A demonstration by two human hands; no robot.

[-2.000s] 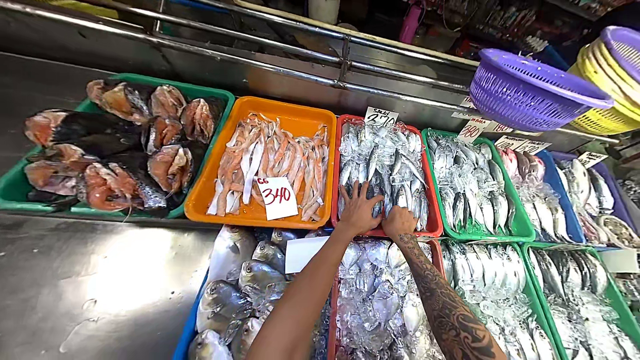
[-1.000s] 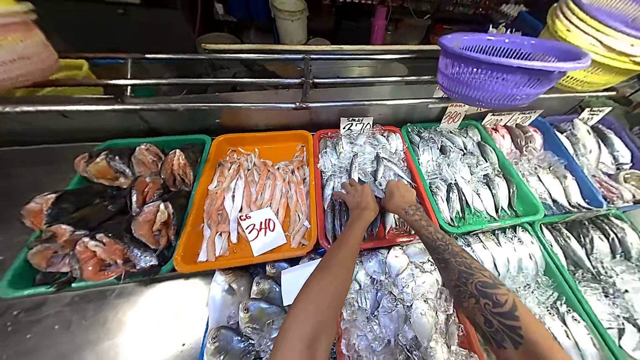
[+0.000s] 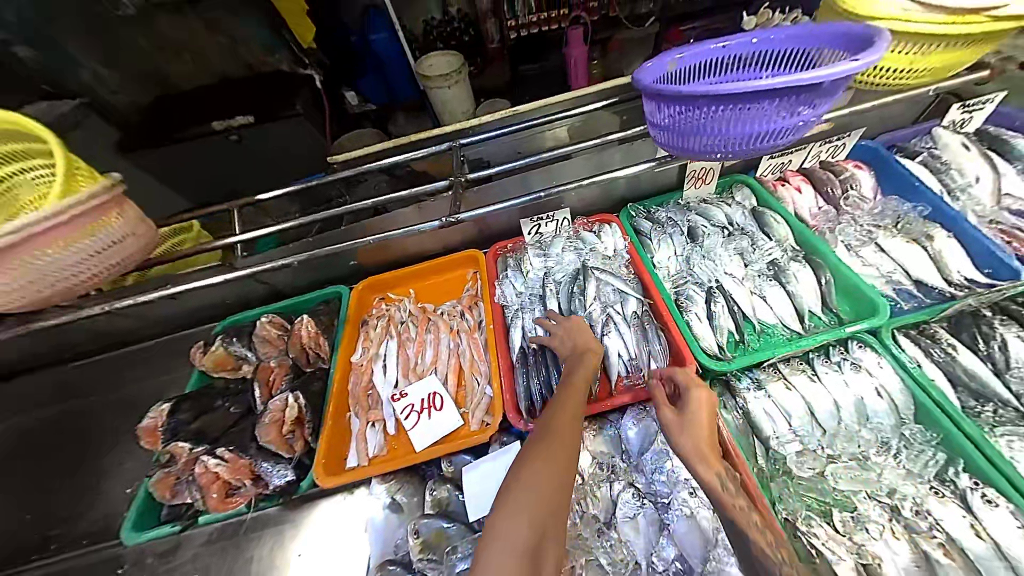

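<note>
A red plastic tray (image 3: 685, 349) in the middle holds small silvery fish (image 3: 612, 336) laid side by side with crushed ice (image 3: 552, 258). My left hand (image 3: 570, 340) lies over the fish in its left half, fingers spread and pointing left; whether it grips a fish is hidden. At the tray's front right corner is my right hand (image 3: 680, 400), thumb and forefinger close together near a fish's tail end. Whether a fish is between them is too small to tell. A white price card (image 3: 546, 224) stands at the tray's back edge.
An orange tray (image 3: 336, 432) of pinkish fish strips and a green tray (image 3: 340, 320) of cut fish heads lie left. Another green tray (image 3: 868, 312) of fish adjoins on the right. Behind run metal rails (image 3: 400, 232); a purple basket (image 3: 764, 88) hangs over them.
My right hand has moved from among the fish to the red tray's front right corner. My left hand stays over the fish, its fingers now spread. The view has turned.
</note>
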